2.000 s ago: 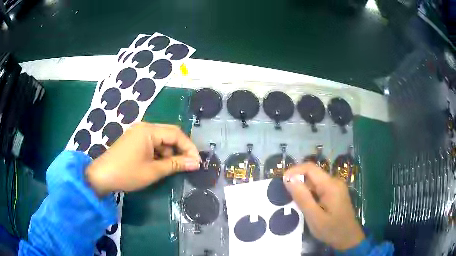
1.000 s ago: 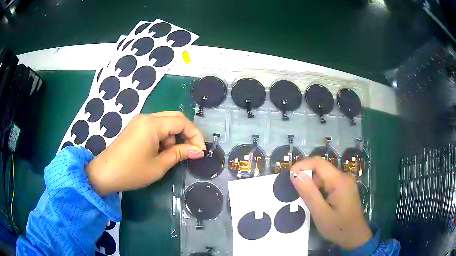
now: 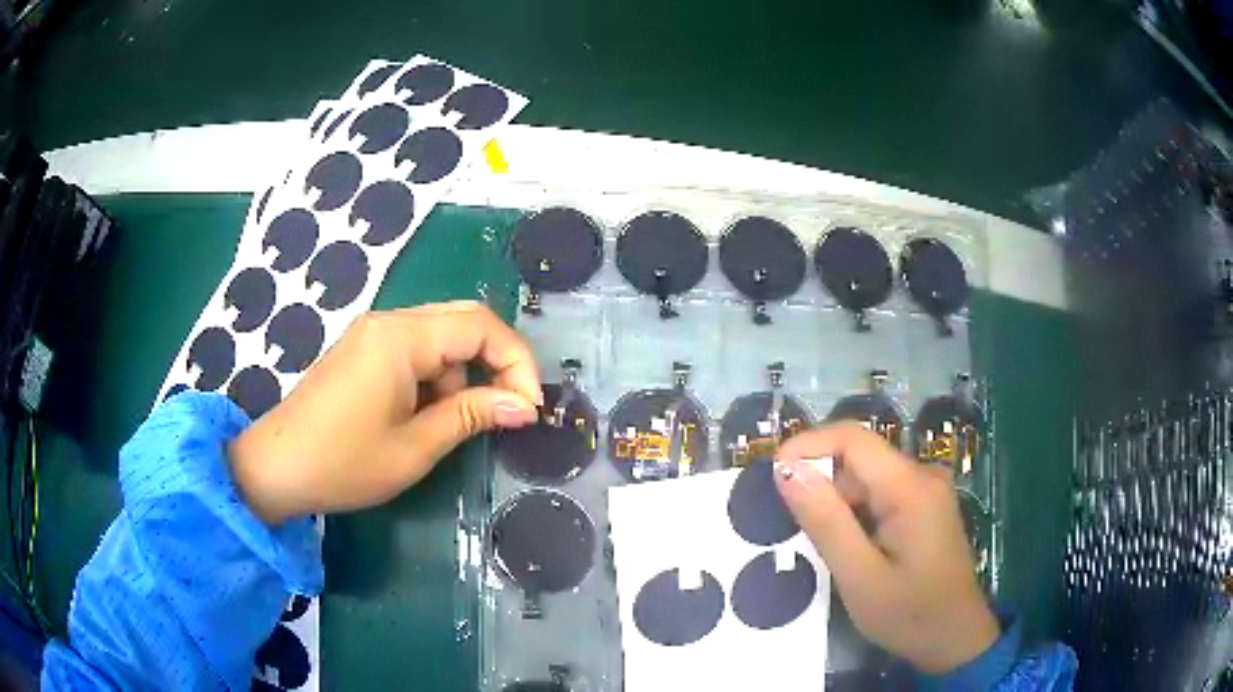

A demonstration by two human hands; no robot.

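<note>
My left hand [image 3: 406, 406] has thumb and index finger pinched on the upper left edge of a black adhesive disc [image 3: 548, 446]. The disc lies over the leftmost second-row module of the clear blister tray [image 3: 649, 331]; whether it is stuck down cannot be told. My right hand [image 3: 886, 548] holds a white sticker sheet [image 3: 723, 662] by its upper right corner, above the tray. Three notched black discs show on the sheet, one partly under my thumb. Other second-row circuit modules [image 3: 656, 435] show gold patches. Top-row modules [image 3: 554, 250] are plain black with tails pointing down.
Spare sticker sheets [image 3: 358, 250] lie overlapping at the left, partly under my left arm. A yellow marker [image 3: 496, 156] is on the white bench line [image 3: 595, 169]. Shiny stacked blister trays [image 3: 1143, 500] stand at the right. A black bench device [image 3: 61, 257] with cables is at the far left.
The view shifted slightly. Both hands keep nearly the same places over the tray, with the left fingers still pinched at the same module and the right hand still holding the sheet.
</note>
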